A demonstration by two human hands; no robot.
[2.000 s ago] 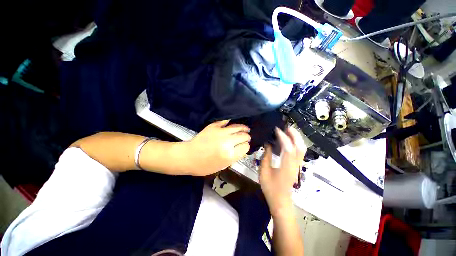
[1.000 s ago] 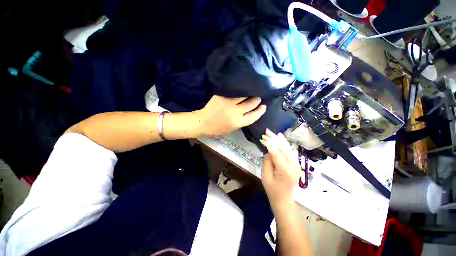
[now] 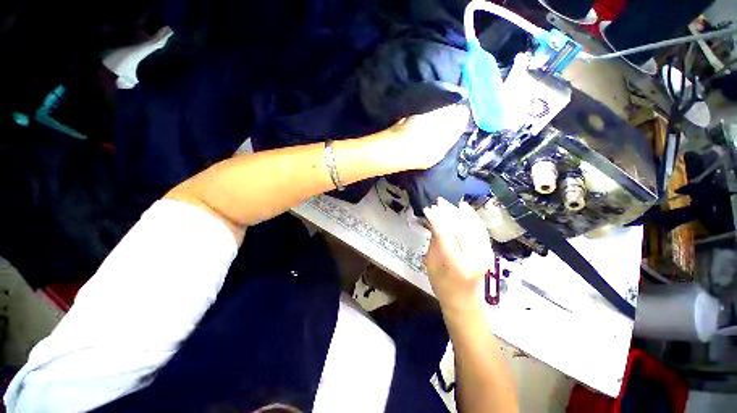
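Observation:
My left hand [image 3: 432, 137] lies on the dark navy cloth [image 3: 440, 181] just left of the sewing machine's needle area, under the bright blue lamp or tube; its fingertips are washed out by glare. My right hand [image 3: 459, 246] is at the cloth's lower edge in front of the machine, fingers curled, with the fingertips touching the cloth edge. The cloth runs in beside the presser foot [image 3: 470, 157]. The sewing machine [image 3: 594, 165] has two cream-white knobs. A flat black strip [image 3: 578, 258] runs diagonally from the machine over the white table [image 3: 566, 339].
A small red tool [image 3: 492, 282] and a thin grey metal tool [image 3: 547, 295] lie on the table below the machine. Scissors [image 3: 672, 121] are at the right by a wood strip. A white cylinder [image 3: 679, 312] and a red basket [image 3: 634, 379] are at lower right. Dark cloth is heaped left.
My left hand has moved right and up, nearer the needle area. My right hand has stayed by the cloth's lower edge, fingers now more curled. More of the table's printed scale shows.

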